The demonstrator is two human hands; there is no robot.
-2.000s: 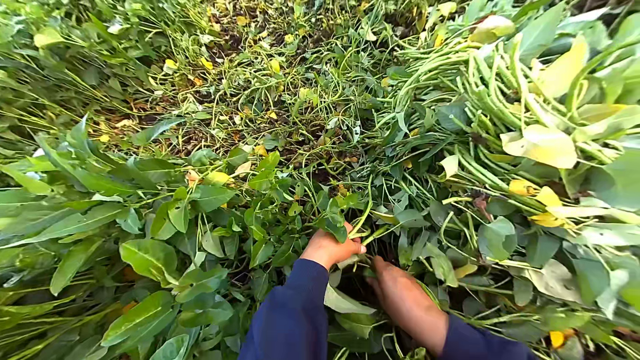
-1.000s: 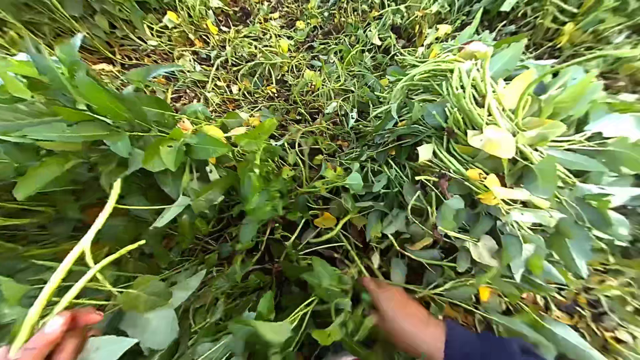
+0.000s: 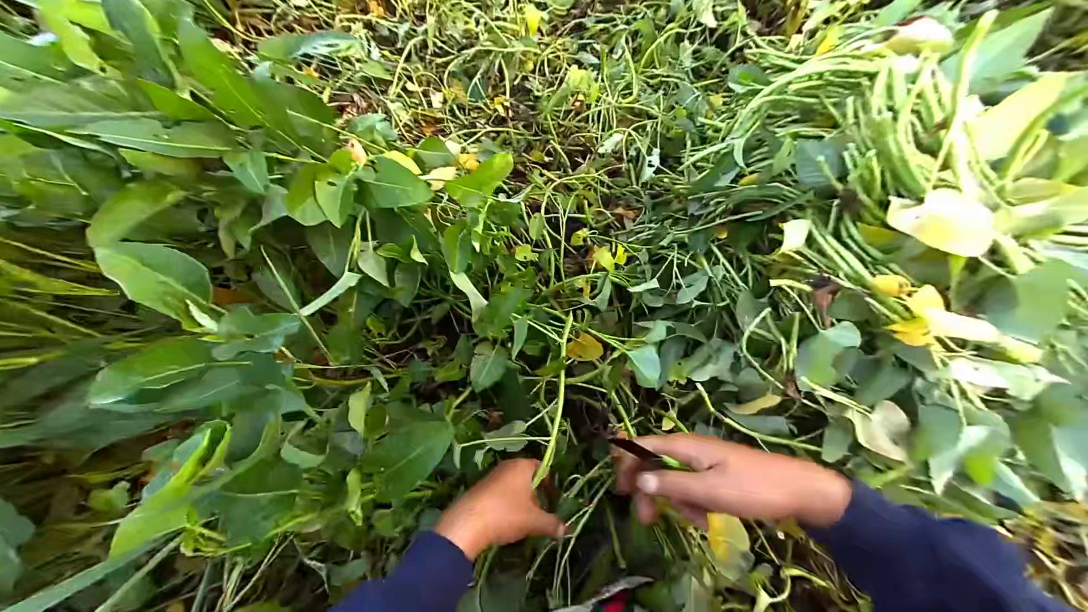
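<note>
My right hand [image 3: 722, 483], at the lower right of centre, holds a small knife [image 3: 639, 450] with a dark blade and a bit of green at the handle; the blade points to the upper left. To its left, my left hand [image 3: 503, 508] reaches down among the plants, its thumb toward the right. A pale green stem [image 3: 561, 399] rises from beside its index finger; whether the fingers are closed on it cannot be told. Thin green stems lie between the two hands. My fingertips on the left are partly hidden by foliage.
Cut green stems with leaves lie in a large pile [image 3: 892, 144] at the upper right. Tall broad-leaved plants [image 3: 161, 280] stand thickly on the left. Tangled low stems [image 3: 561, 127] cover the ground ahead. Something red and grey [image 3: 614, 602] shows at the bottom edge.
My left hand has come back from the far lower left, where it held pale stems one second ago; they no longer show in it. The knife in my right hand now shows.
</note>
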